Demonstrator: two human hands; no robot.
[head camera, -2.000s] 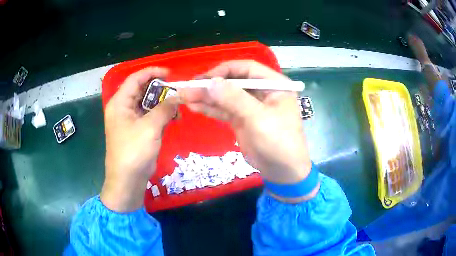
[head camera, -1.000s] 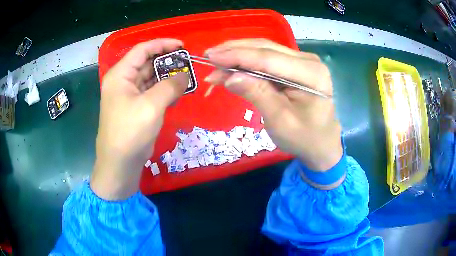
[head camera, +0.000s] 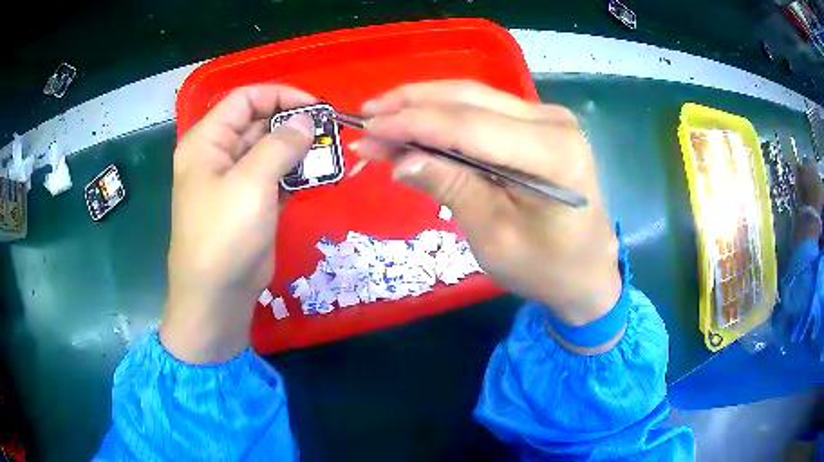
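My left hand (head camera: 226, 198) holds a watch housing (head camera: 320, 164) with a silver rim, open side up, over the red tray (head camera: 352, 45). My left thumb lies on the housing's upper left. A white or silver block and a small yellow patch show inside. My right hand (head camera: 506, 189) holds metal tweezers (head camera: 488, 170), whose tips are at the housing's upper right edge. I cannot tell if the tips touch it. A small pale sliver shows below my right fingertips. White pieces (head camera: 384, 268) lie heaped in the near part of the tray.
One housing (head camera: 105, 192) lies left of the tray; others lie on the dark belt at upper left (head camera: 60, 80) and upper right (head camera: 622, 13). A yellow tray (head camera: 770, 226) with clear packs is at right. A box (head camera: 14, 207) with white scraps is at left. Another person's blue sleeve (head camera: 800, 289) shows at right.
The view has shifted down and right since the first frame. My left thumb has moved to the housing's upper left, uncovering the block. The tweezers have tilted, their rear end now lower.
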